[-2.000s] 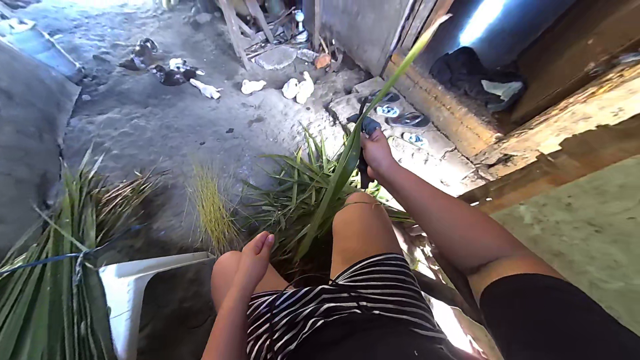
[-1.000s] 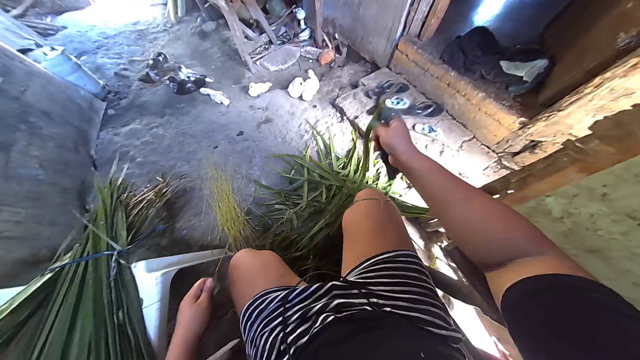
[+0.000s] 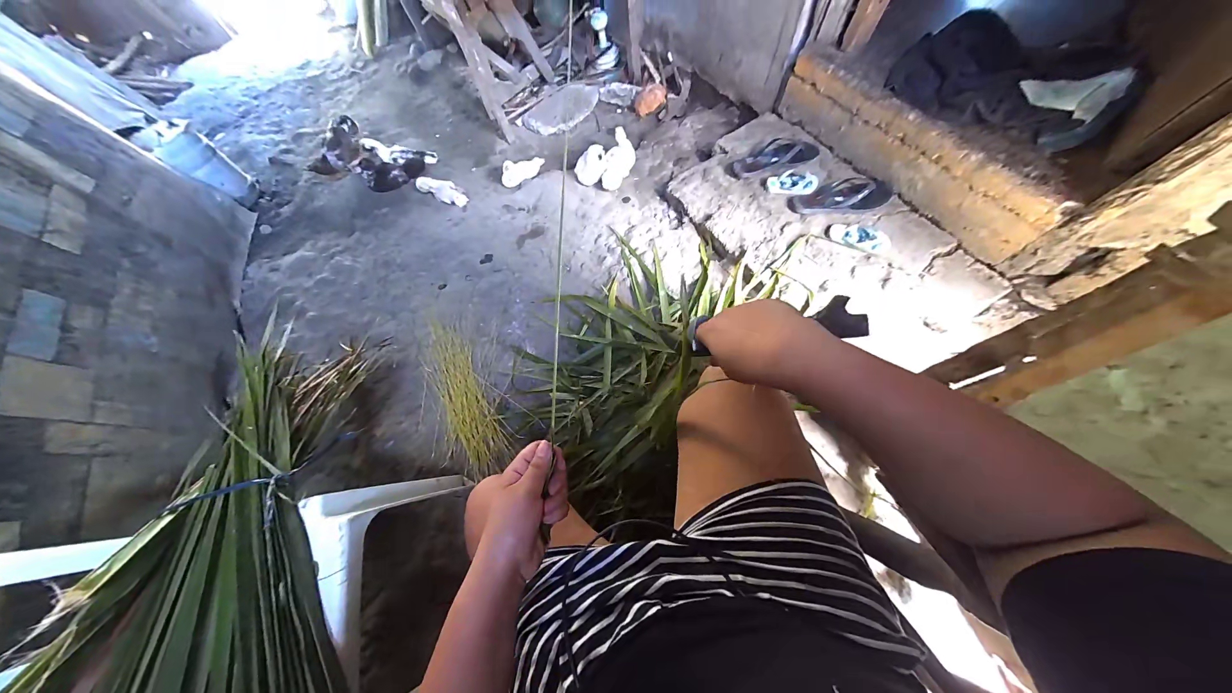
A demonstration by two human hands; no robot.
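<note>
Pinched in my left hand [image 3: 527,496], near my left knee, is the lower end of a thin leaf midrib [image 3: 559,289] that stands up across the view. My right hand [image 3: 736,337] is closed by my right knee, with a dark handle-like piece showing at its fingers and a dark tip [image 3: 843,317] beyond the wrist; most of what it grips is hidden. Below and left of it lies a heap of green leaf strips [image 3: 626,356]. A bundle of thin yellow-green midribs [image 3: 465,399] lies on the ground between the heap and a tied bundle of long green palm leaves [image 3: 255,577].
The palm leaves rest on a white plastic chair [image 3: 337,539] at my left. Several slippers [image 3: 842,195] lie on the stone step at the right. White chicks or ducklings [image 3: 616,162] and dark birds [image 3: 375,164] are on the dirt floor. A wooden beam [image 3: 1107,318] runs along my right.
My left hand has come up from beside the chair and now holds a thin midrib. My right hand has drawn back toward my knee. The broad green leaf it held up earlier no longer shows there.
</note>
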